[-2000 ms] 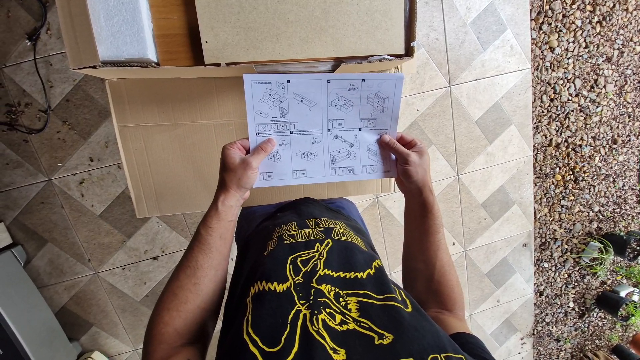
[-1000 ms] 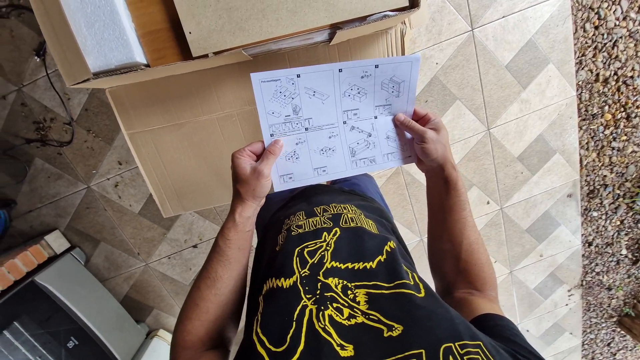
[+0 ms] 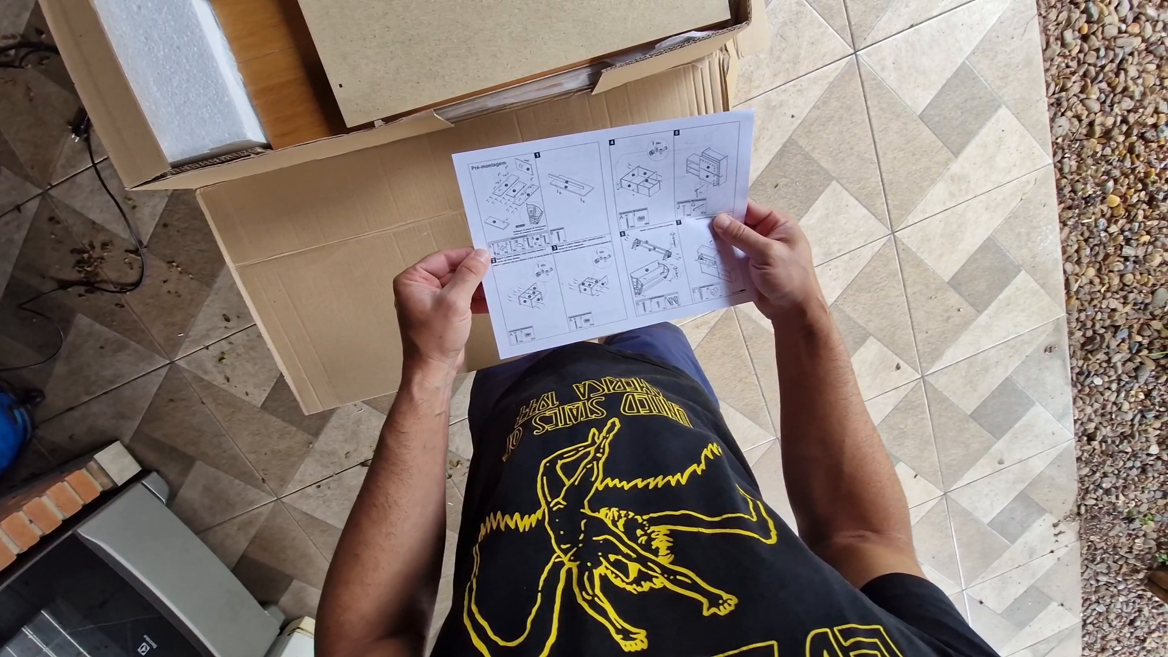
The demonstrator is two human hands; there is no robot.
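Note:
A white instruction sheet (image 3: 593, 228) printed with numbered assembly diagrams is held level in front of my body, above my lap. My left hand (image 3: 441, 306) pinches its left edge, with the thumb on top and the fingers behind. At the right edge, my right hand (image 3: 771, 255) grips the paper the same way, its thumb lying over a lower diagram. Beyond the sheet is an open cardboard box (image 3: 301, 157) holding a light-coloured board (image 3: 511, 55), an orange-brown wooden panel (image 3: 278, 73) and a white foam block (image 3: 182, 73).
A cardboard flap (image 3: 319, 274) spreads over the tiled floor (image 3: 949, 219) beneath the sheet. A black cable (image 3: 137, 237) lies at the left. A grey appliance (image 3: 173, 557) stands by a brick edge (image 3: 55, 506) at the lower left. Pebbles (image 3: 1109, 274) border the tiles on the right.
Both hands keep hold of the sheet, which has tilted since the oldest frame so that its right side sits higher. The view has turned and shifted somewhat.

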